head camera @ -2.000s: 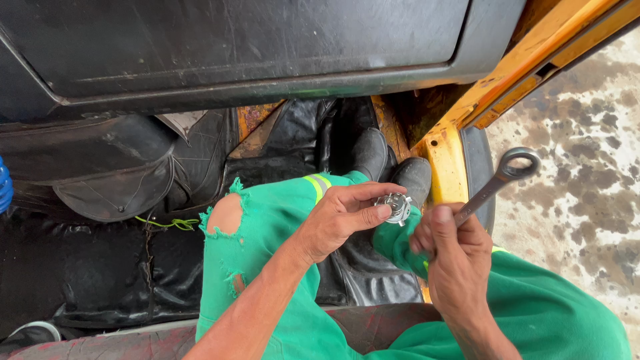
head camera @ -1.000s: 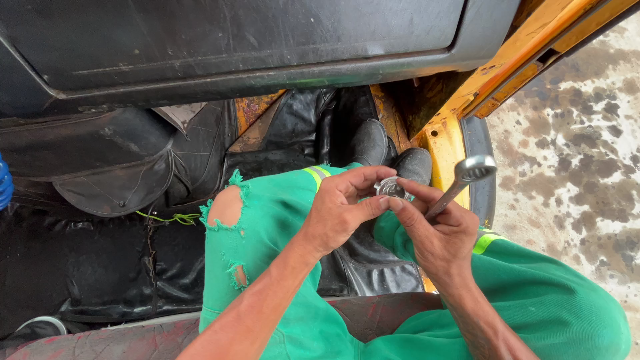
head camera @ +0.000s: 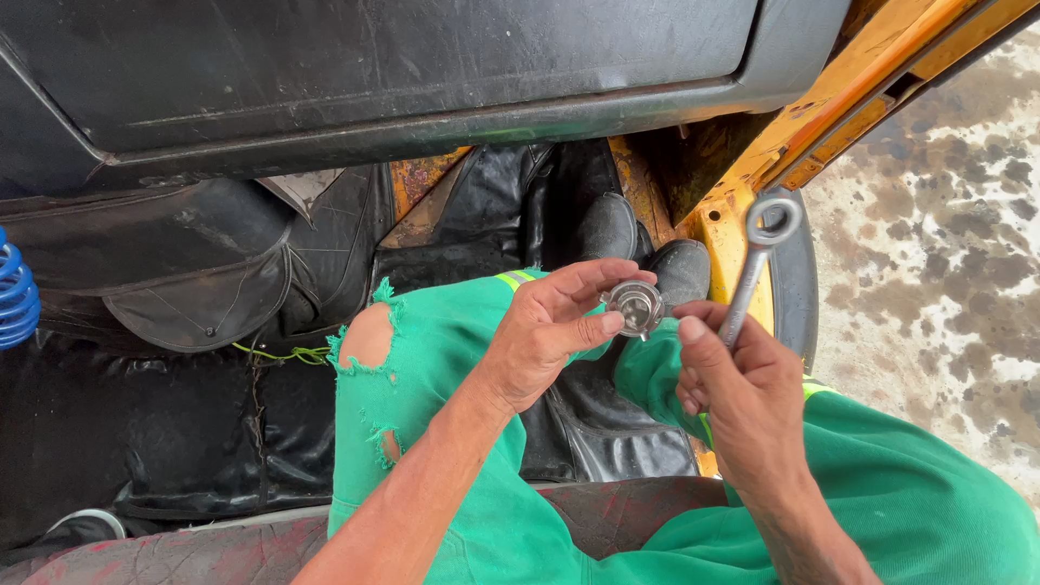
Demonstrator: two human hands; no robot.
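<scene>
My left hand point(head camera: 561, 333) pinches a small round metal part point(head camera: 636, 309) between thumb and fingers, above my knees. The part has a ring-shaped rim with small tabs and a hollow or glassy middle; its exact kind cannot be told. Just right of it, my right hand point(head camera: 735, 382) grips a combination wrench point(head camera: 746, 284) by its lower shank, the ring end up and tilted a little to the right. The wrench's lower end is hidden in the fist. My right fingertips are near the round part, but whether they touch it is unclear.
A black dashboard panel point(head camera: 406, 73) spans the top. At the right stand a yellow door frame point(head camera: 845, 106) and stained concrete ground point(head camera: 934, 268) outside. A blue coiled hose point(head camera: 15, 292) hangs far left, near yellow-green wires point(head camera: 296, 354). Below lies a quilted seat edge point(head camera: 244, 548).
Since two seconds ago, the wrench has swung from leaning far right to more upright. My right hand met the part one second ago and now sits slightly apart to the right.
</scene>
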